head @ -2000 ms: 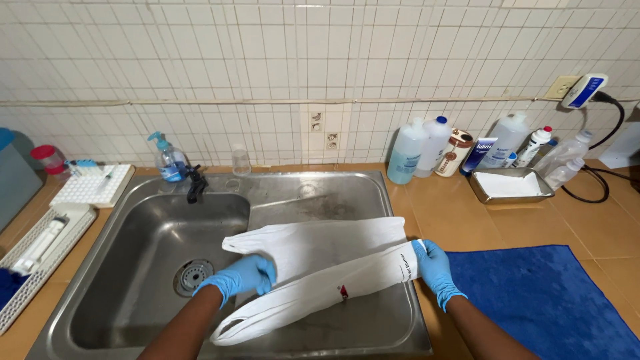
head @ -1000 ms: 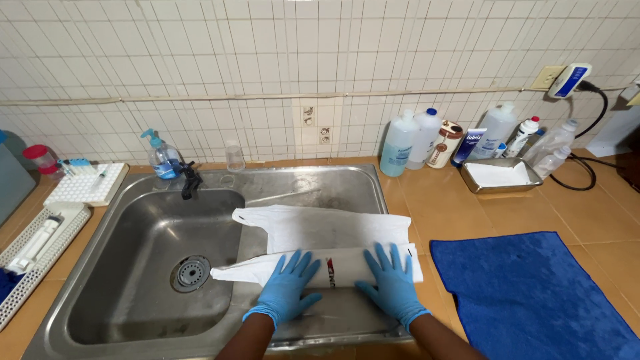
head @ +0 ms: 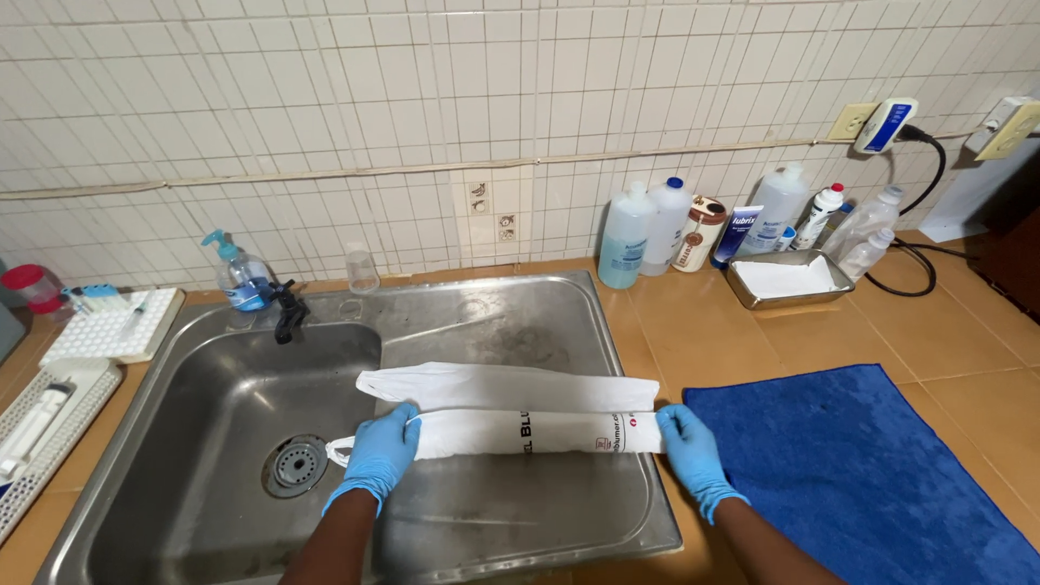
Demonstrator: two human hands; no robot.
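Observation:
A white plastic carrier bag (head: pixel 504 390), folded lengthwise into strips and bearing print, lies across the steel drainboard, its handle loops toward the sink basin. My left hand (head: pixel 382 455), in a blue glove, grips the near folded strip close to its handle end. At the opposite end of that strip, my gloved right hand (head: pixel 691 448) pinches the corner, just beyond the drainboard's right edge. The far strip lies flat behind the near one, partly overlapped by it.
Left of the bag is the sink basin (head: pixel 219 455) with a black tap (head: pixel 288 312). A soap bottle (head: pixel 242 276) and clear cup (head: pixel 361 270) stand behind. At right lie a blue cloth (head: pixel 861 471), a metal tray (head: pixel 790 280) and several bottles; racks sit at left.
My hands lay flat on the near strip one second ago. They have moved apart and now hold its two ends, and different print faces up.

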